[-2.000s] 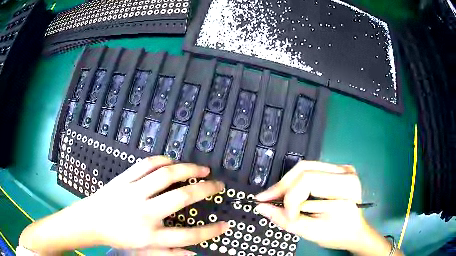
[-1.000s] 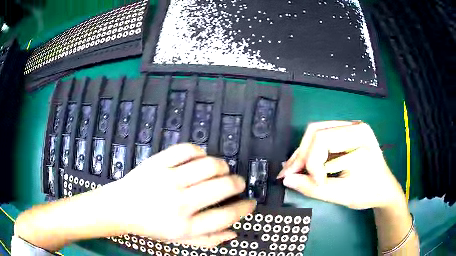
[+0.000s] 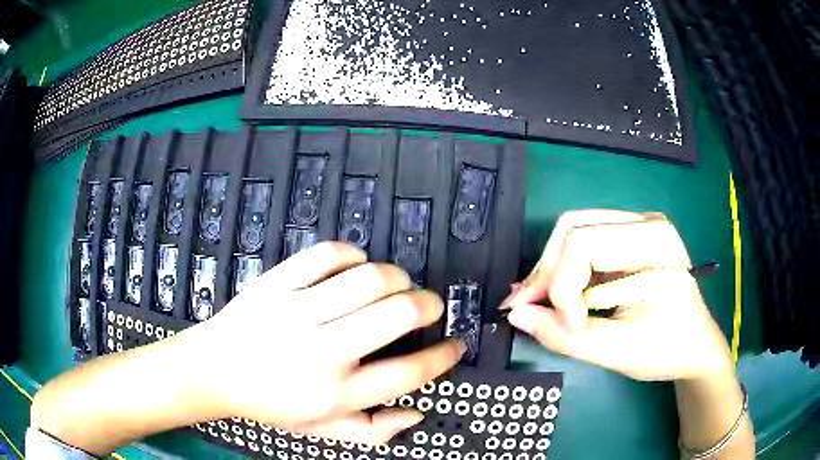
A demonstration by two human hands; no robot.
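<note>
My left hand (image 3: 315, 350) lies palm down over the near part of the dark ribbed parts tray (image 3: 490, 265), its fingertips at a glossy plastic housing (image 3: 464, 310) in the rightmost channel. My right hand (image 3: 611, 296) pinches a thin dark pen-like tool (image 3: 703, 269), its tip just right of that housing. A tiny pale speck shows near the tip; I cannot tell what it is. The black ring tray (image 3: 517, 404) with rows of small pale rings lies across the tray's near side, partly under my left hand. Some ring places are empty.
A black white-parts tray (image 3: 575, 72) covered in white specks lies beyond the parts tray. Spare ring trays (image 3: 148, 58) are stacked at the far left. Dark ribbed tray piles stand at the left edge and the right edge (image 3: 755, 180). A yellow line (image 3: 735, 234) runs along the green bench.
Both hands moved from over the ring tray to the rightmost housing. My left hand slid right and now covers several housings. The view has shifted, and the ring tray appears lower.
</note>
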